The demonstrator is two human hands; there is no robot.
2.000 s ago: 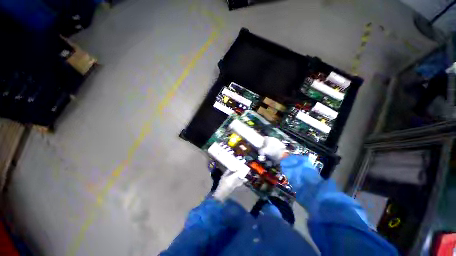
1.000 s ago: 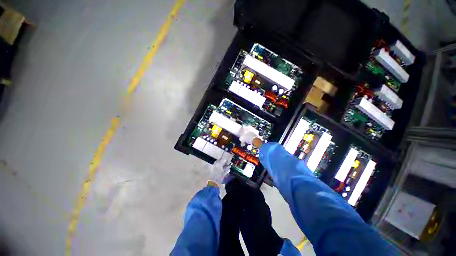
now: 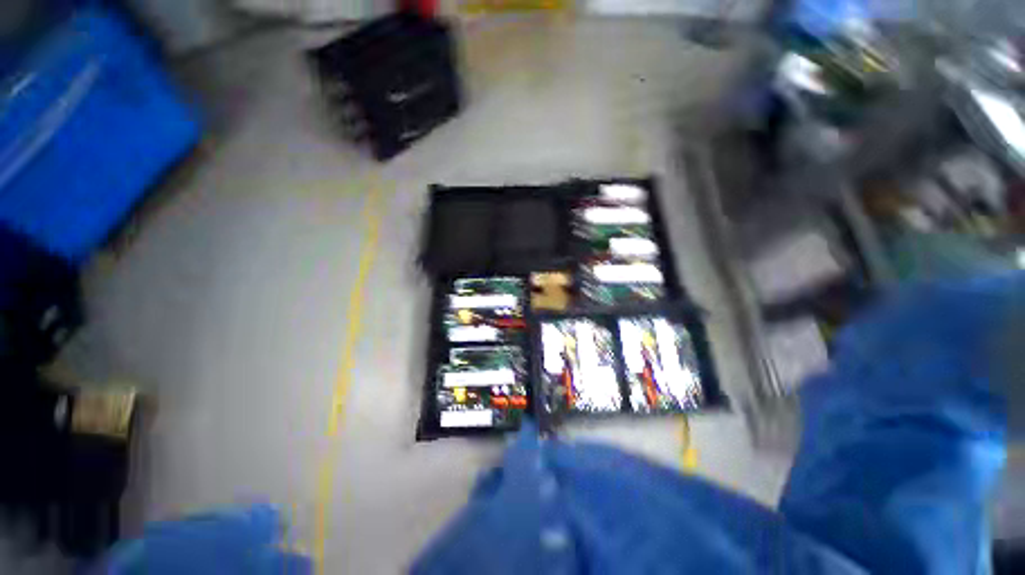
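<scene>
A large black divided tray (image 3: 432, 388) lies on the grey floor in front of me. One power board (image 3: 481, 388) lies in its near left compartment, with another board (image 3: 486, 310) just behind it. Two boards stand side by side at the near right, and more lie at the far right. The far left part of the tray shows bare black. Both my hands are out of the picture; only the blue sleeves show, at the lower left and at the right. The view is blurred by motion.
A stack of black boxes (image 3: 396, 84) stands on the floor at the back. A blue container (image 3: 96, 129) is at the far left. A yellow line (image 3: 351, 337) runs along the floor left of the tray. Bench frames and shelves stand at the right. A brown piece (image 3: 551, 290) sits mid-tray.
The board that my hands held over the tray, then lowered, now lies in the near left compartment. My hands have left it and gone out of view. The view has drawn back and turned.
</scene>
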